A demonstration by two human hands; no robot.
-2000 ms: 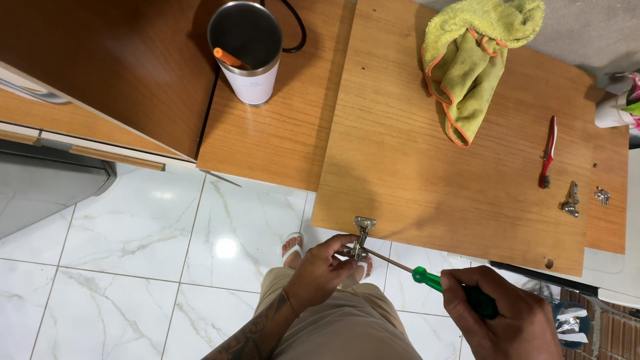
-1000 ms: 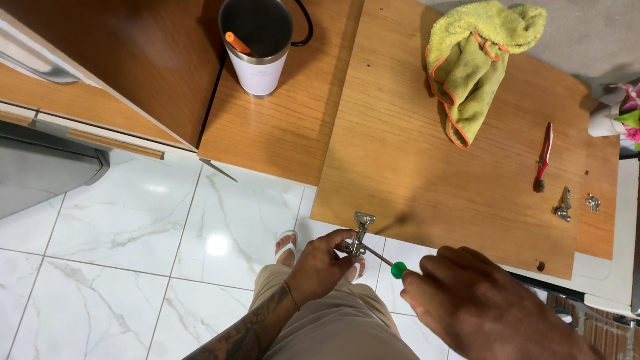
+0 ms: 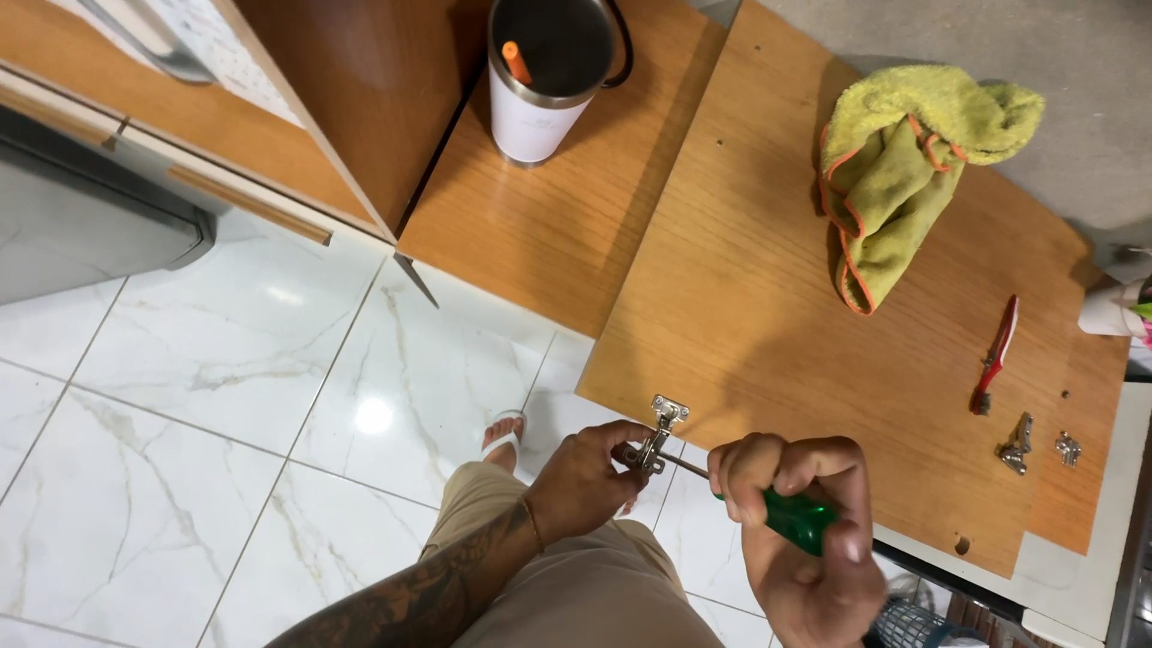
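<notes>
A metal cabinet hinge (image 3: 655, 441) is pinched between the thumb and fingers of my left hand (image 3: 589, 481), just off the near edge of the wooden panel (image 3: 810, 378). My right hand (image 3: 801, 531) grips a screwdriver with a green handle (image 3: 801, 520). The screwdriver's shaft reaches left to the hinge; its tip is too small to make out there. A second hinge (image 3: 1017, 445) and a small metal piece (image 3: 1068, 448) lie at the right. Beside them is a red and white toothbrush (image 3: 997, 355) with dark bristles.
A yellow-green cloth (image 3: 891, 189) with orange edging lies on the panel's far part. A white tumbler (image 3: 540, 112) holding an orange item stands on the wooden surface at left. A white pot (image 3: 1111, 309) is at the far right. Below are the tiled floor and a blue basket (image 3: 918, 623).
My right hand's fingers have shifted around the green handle, showing more of it than a second ago. My left hand still holds the hinge.
</notes>
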